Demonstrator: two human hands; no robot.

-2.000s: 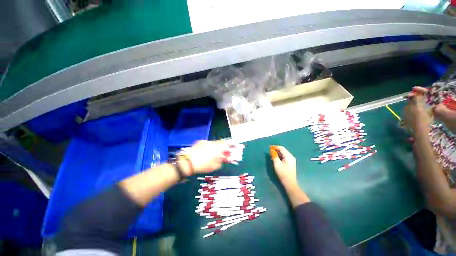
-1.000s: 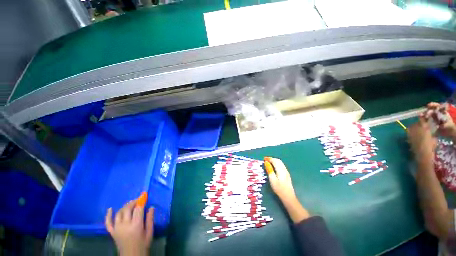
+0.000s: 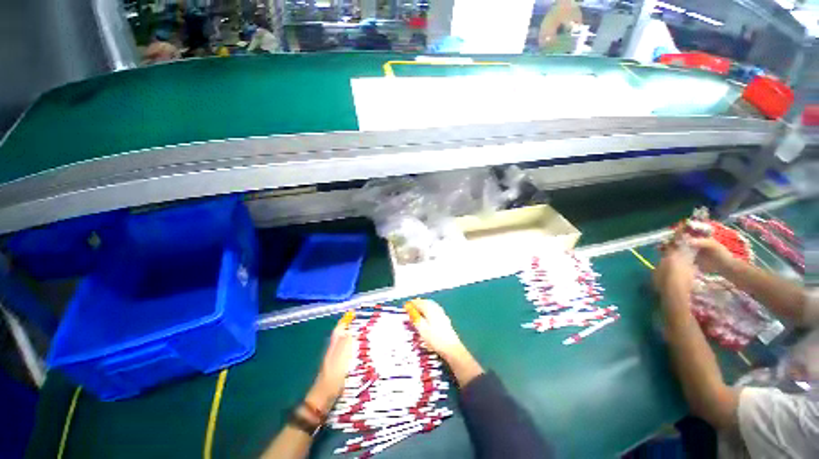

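A pile of red-and-white sleeved leads (image 3: 391,376) lies on the green bench in front of me, the leads roughly side by side. My left hand (image 3: 337,359) is at the pile's left edge, with an orange finger cot at its tip. My right hand (image 3: 438,333) is at the upper right edge, also with an orange cot. The hands face each other across the pile's upper end. Whether the fingers pinch any leads is hidden. A second pile of leads (image 3: 564,291) lies further right, with one lead apart below it.
A large blue bin (image 3: 162,314) stands at left, beside a shallow blue tray (image 3: 323,267). A cream cardboard box (image 3: 530,224) with a clear plastic bag (image 3: 440,211) is behind. A grey-edged raised shelf (image 3: 296,161) crosses above. A co-worker's arms (image 3: 687,332) handle parts at right.
My left hand, first holding leads above the pile and then empty by the blue bin, is now at the pile's left edge. The near pile has grown. The view has tilted up, and the blue bin sits differently.
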